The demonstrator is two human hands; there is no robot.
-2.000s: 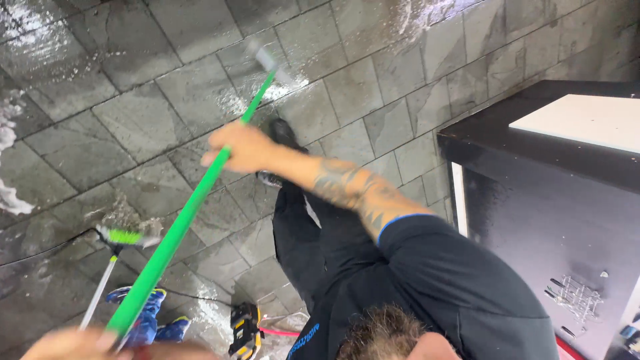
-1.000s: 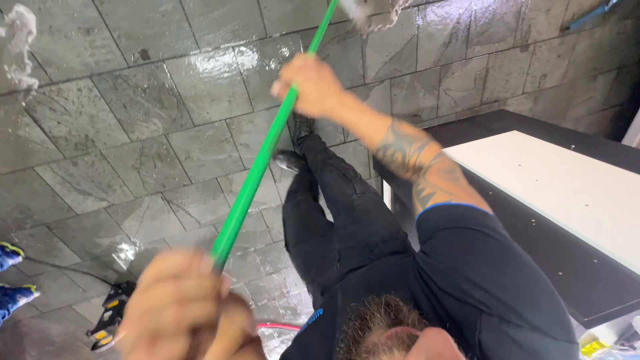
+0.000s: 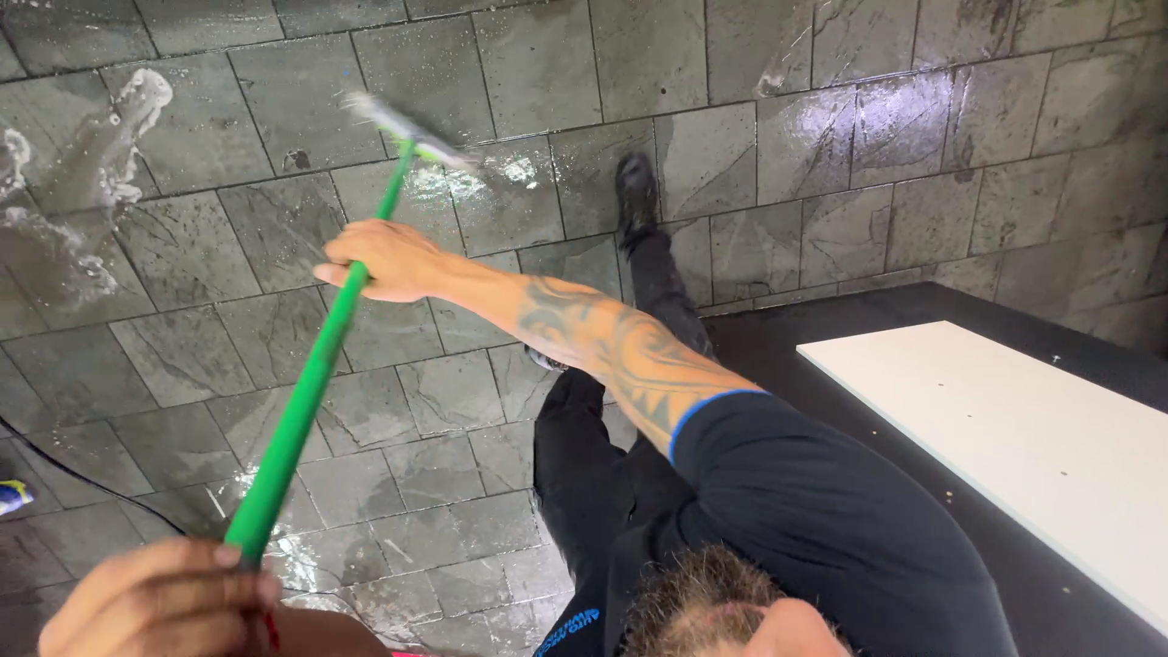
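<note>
A green pole (image 3: 306,401) slants across the left half of the head view, with a blurred brush head (image 3: 411,132) at its far end over wet grey floor tiles. My right hand (image 3: 388,260) grips the pole below the brush, its tattooed forearm reaching in from the right. At the lower left, my left hand (image 3: 155,593) is closed around the pole's near end; part of its grip is blurred. Whitish foam (image 3: 132,137) lies on the tiles left of the brush.
A black surface (image 3: 776,333) bearing a white board (image 3: 985,429) stands at the right. My dark shoe (image 3: 637,187) is on the tiles near the top middle. A black cable (image 3: 91,482) runs along the floor at the left, near a blue and yellow shoe (image 3: 13,495).
The brush head, at the top edge one second ago, now shows fully at the upper left. Both hands have stayed on the pole. The view has shifted, and the second brush seen earliest is out of frame.
</note>
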